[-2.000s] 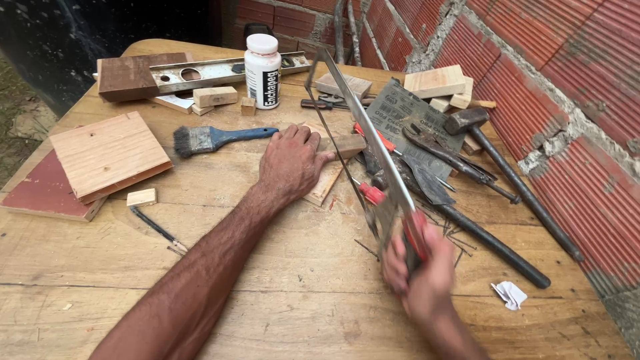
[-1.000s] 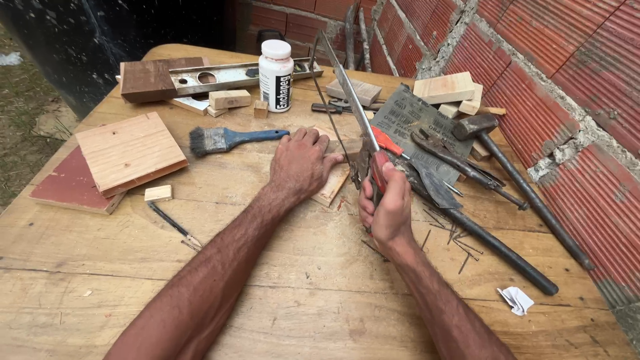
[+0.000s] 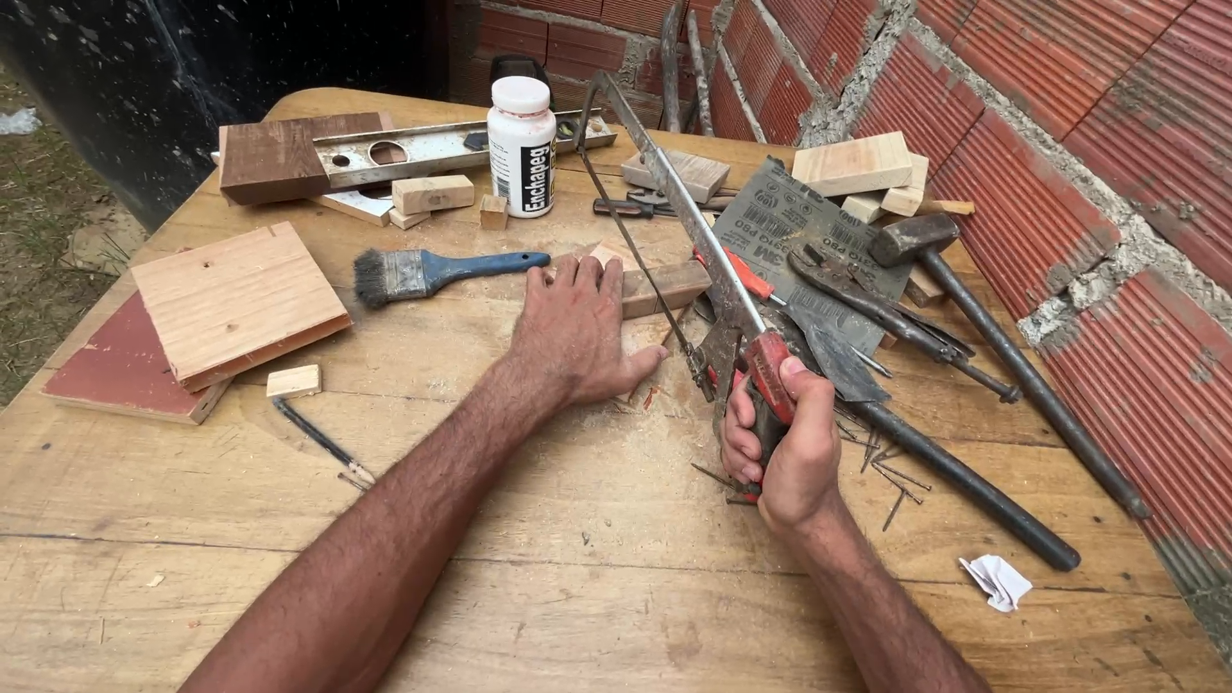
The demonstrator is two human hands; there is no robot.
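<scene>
My right hand (image 3: 784, 433) is closed around the red and black handle of a hacksaw (image 3: 707, 226), whose frame points up and away. Its thin blade crosses in front of a small wooden block (image 3: 664, 289); whether the teeth touch the wood I cannot tell. My left hand (image 3: 582, 332) presses down on the block's left part, fingers forward and thumb out to the right. More pale wood shows beside and behind the block, partly covered by the hand. Sawdust lies around it. A blue-handled paintbrush (image 3: 443, 273) rests just left of my left fingertips.
Right of the saw lie sandpaper (image 3: 770, 221), pliers (image 3: 876, 303), a hammer (image 3: 1020, 346), a black bar (image 3: 972, 481) and loose nails (image 3: 890, 472). Behind stand a white bottle (image 3: 522, 149) and a metal level (image 3: 414, 152). Boards (image 3: 241, 298) lie left; a brick wall (image 3: 1088, 125) borders the right.
The saw was tilted and blurred two seconds ago, with my right hand lower; that hand then moved up and is now somewhat lower than one second ago. My left hand stays on the block.
</scene>
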